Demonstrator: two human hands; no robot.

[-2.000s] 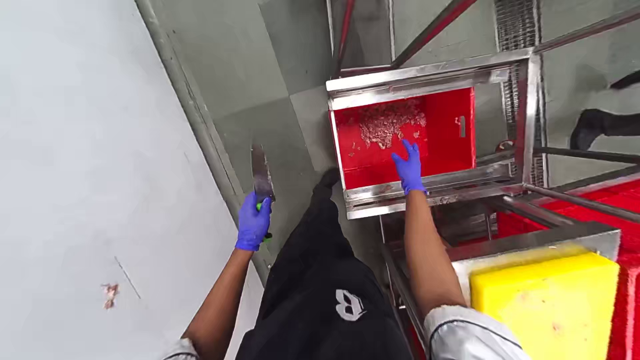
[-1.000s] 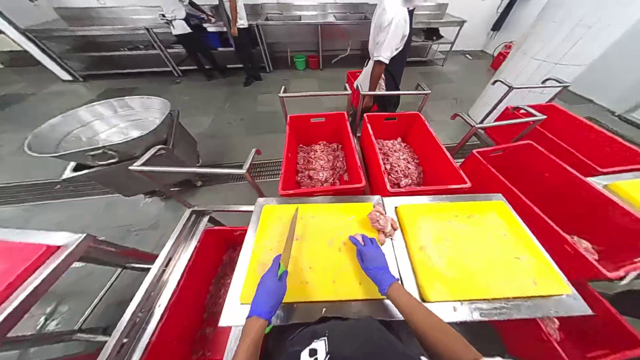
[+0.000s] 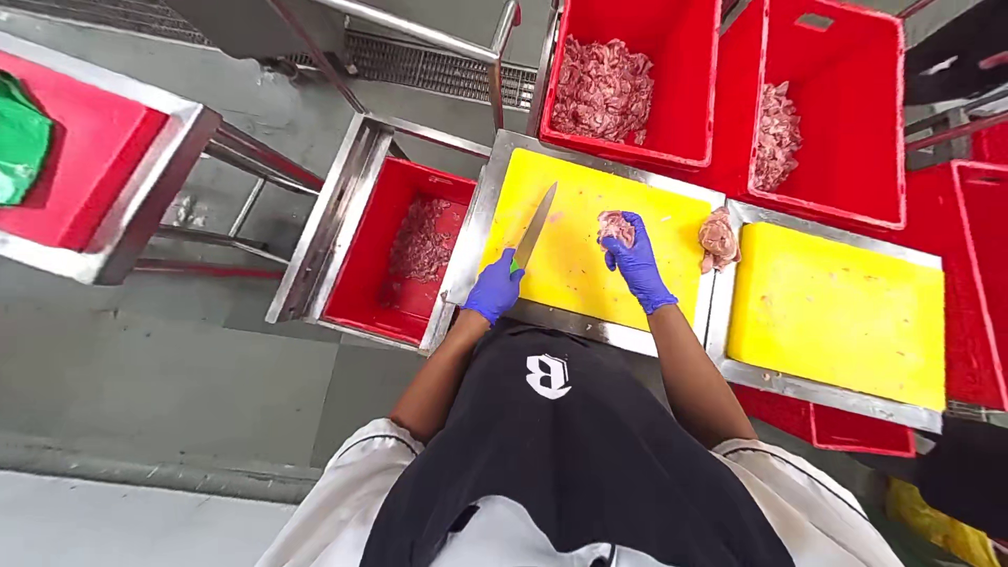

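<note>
My left hand [image 3: 494, 288], in a blue glove, is closed on the green handle of a knife [image 3: 535, 227]; the blade points up and away over the yellow cutting board [image 3: 583, 276]. In my right hand [image 3: 636, 260], also gloved in blue, is a piece of raw meat [image 3: 616, 229], held above the same board. Another lump of raw meat [image 3: 718, 240] lies at the board's right edge, across the gap to the second yellow cutting board [image 3: 839, 315].
Red crates [image 3: 681, 87] [image 3: 858, 118] with cut meat stand behind the boards. A red crate [image 3: 354, 291] with meat scraps sits in a metal frame at left. Farther left, a metal stand [image 3: 177, 169] bears a red board and something green. Metal rails cross behind.
My right hand, beside the meat pile at the board's edge one second ago, is now farther left with a piece of meat in it. The knife stays in my left hand. The view has tilted down.
</note>
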